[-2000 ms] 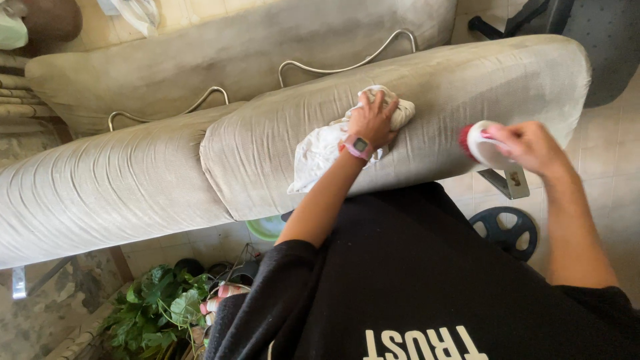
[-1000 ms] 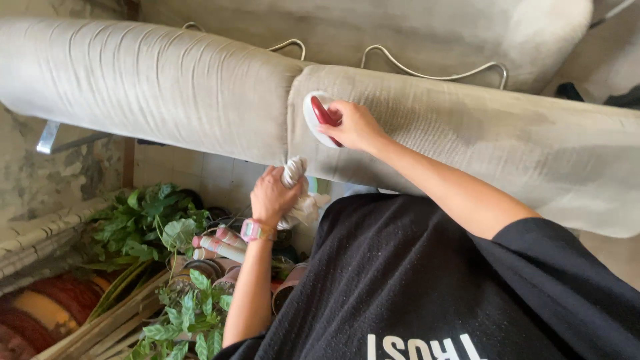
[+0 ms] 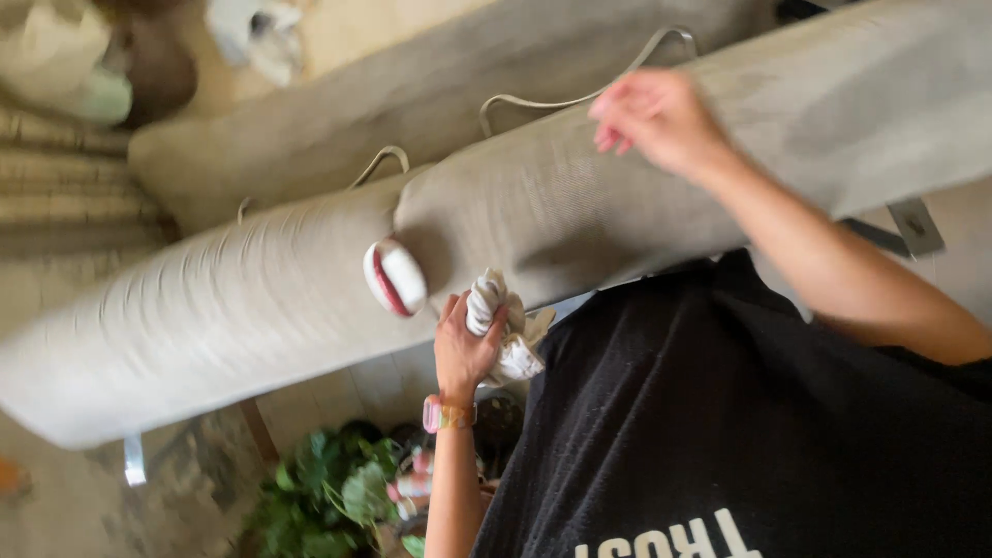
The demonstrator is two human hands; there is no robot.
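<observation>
My left hand (image 3: 465,345), with a watch at its wrist, grips a bunched white cloth (image 3: 508,333) just off the near side of the grey upholstered sofa part (image 3: 542,194). A white scrub brush with a red handle (image 3: 395,277) rests on the fabric near the seam between two cushioned sections, up and left of the cloth. My right hand (image 3: 659,120), blurred, is held over the sofa fabric to the right, fingers apart and holding nothing.
Thin curved metal loops (image 3: 581,101) stand along the gap before a second grey cushion (image 3: 294,132). Leafy green plants (image 3: 333,488) and several pink-capped items (image 3: 411,484) are below. A metal leg (image 3: 134,459) and a metal bracket (image 3: 914,226) stick out.
My right hand has let go of the brush, which it held one second ago, and is now apart from it to the right. My left hand still grips the cloth.
</observation>
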